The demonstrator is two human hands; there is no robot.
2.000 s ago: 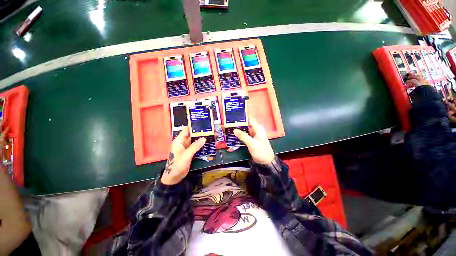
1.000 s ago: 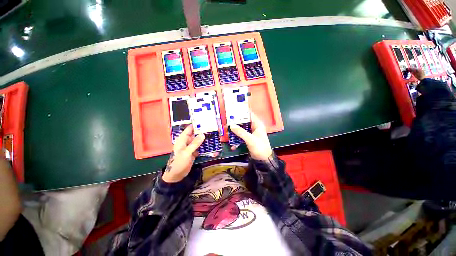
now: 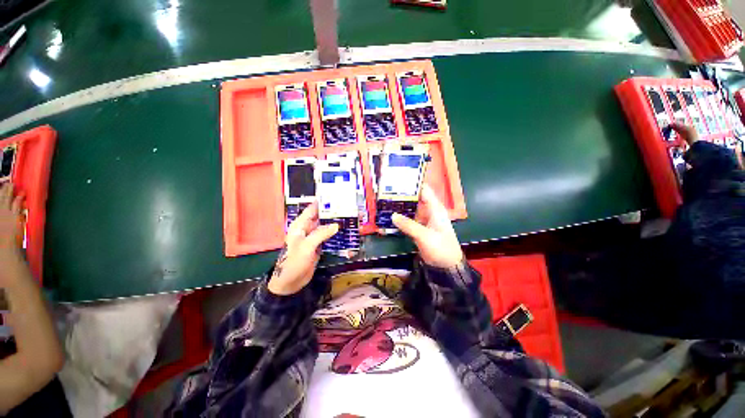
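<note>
My left hand point(image 3: 300, 249) holds a keypad phone point(image 3: 337, 194) with a white screen showing blue blocks, thumb on its keys. My right hand point(image 3: 433, 234) holds another keypad phone point(image 3: 401, 174), slightly tilted, its screen white and pale blue, thumb at its keypad. Both phones are above the front row of the orange-red phone tray point(image 3: 228, 166). Several phones with coloured bands on their screens, such as one at the left point(image 3: 293, 108), lie in the back row. A phone with a black screen point(image 3: 301, 179) lies in the front row. Parts of other phones show behind the held ones.
Neighbouring red trays stand at left point(image 3: 38, 177) and right point(image 3: 641, 122), with other people's hands at them. A metal post point(image 3: 324, 33) stands behind the tray at the pale rail point(image 3: 490, 47). A red tray with one phone point(image 3: 517, 317) is below the bench edge.
The held phones' screens went from dark blue with text to white with blue blocks. The right-hand phone has since tilted and shifted slightly right. The person at left has brought a hand onto their tray.
</note>
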